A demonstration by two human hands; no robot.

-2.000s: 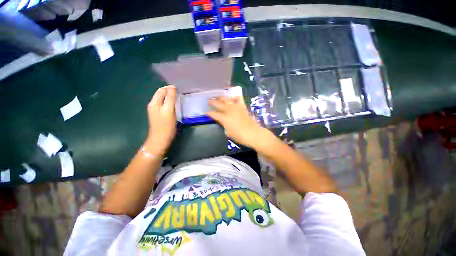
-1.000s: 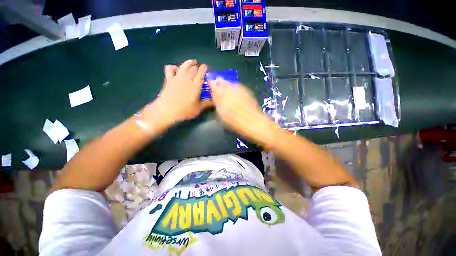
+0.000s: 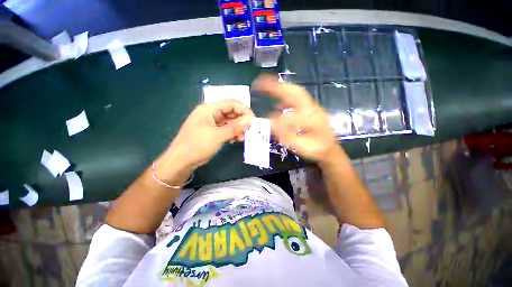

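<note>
My left hand (image 3: 216, 132) pinches a small white printed card (image 3: 257, 143) by its upper left corner, above the bench. My right hand (image 3: 297, 120) is just right of the card, fingers spread and blurred, with nothing seen in it. A white carton (image 3: 226, 94) lies on the green bench just beyond my left hand, which partly covers it; only its pale upper face shows.
Blue cartons with picture faces (image 3: 238, 33) stand in two rows at the back. The clear blister tray (image 3: 348, 78) is at right, with pale sleeved units (image 3: 420, 106) in its right-end pockets. White card pieces (image 3: 77, 123) are scattered at left. A pale rail (image 3: 168, 31) edges the bench.
The blue carton that was under both hands now shows a white face on the bench. My left hand now holds a white card. My right hand has moved right, away from the carton.
</note>
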